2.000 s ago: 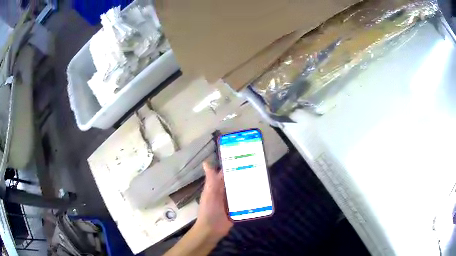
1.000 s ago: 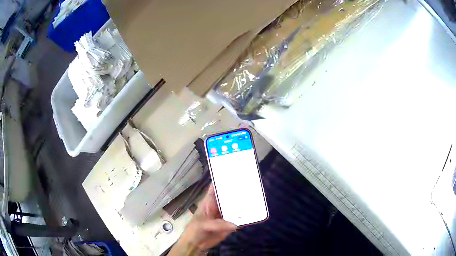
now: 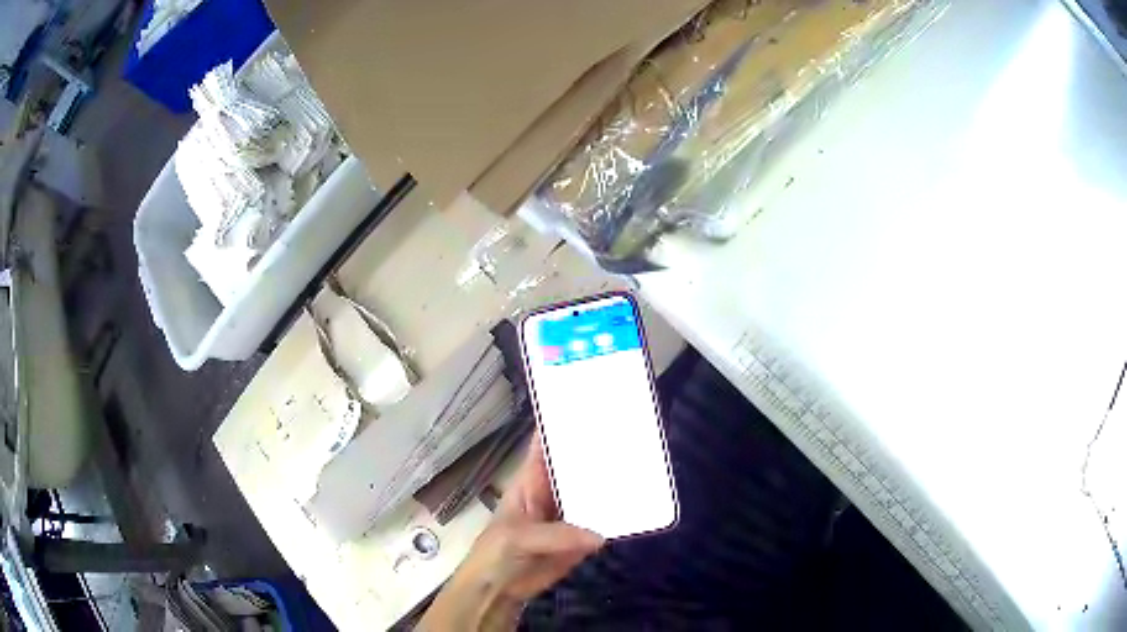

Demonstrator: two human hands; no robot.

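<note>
A smartphone point(image 3: 602, 420) with a bright, mostly white screen and a blue band at its top stands in the lower middle of the view. My left hand point(image 3: 525, 549) holds it from the lower left, the thumb across its bottom edge. Behind the phone, a long pale grey-beige stack of cut pieces point(image 3: 402, 444) lies fanned on the low pale board point(image 3: 278, 426), with darker brown strips point(image 3: 476, 469) beside it. The phone and hand hide part of these. My right hand is not in view.
White machine table point(image 3: 915, 309) with a ruler edge at right. Plastic-wrapped material point(image 3: 692, 136) and cardboard point(image 3: 482, 87) at the top. A white tub point(image 3: 192, 333) of white pieces at left, a blue crate point(image 3: 204, 56) behind it. Tie strips point(image 3: 365, 333) lie on the board.
The phone and left hand have shifted slightly left overall; the thumb now crosses the phone's lower edge. The screen has changed from a listed page to a mostly blank one. The camera view has shifted.
</note>
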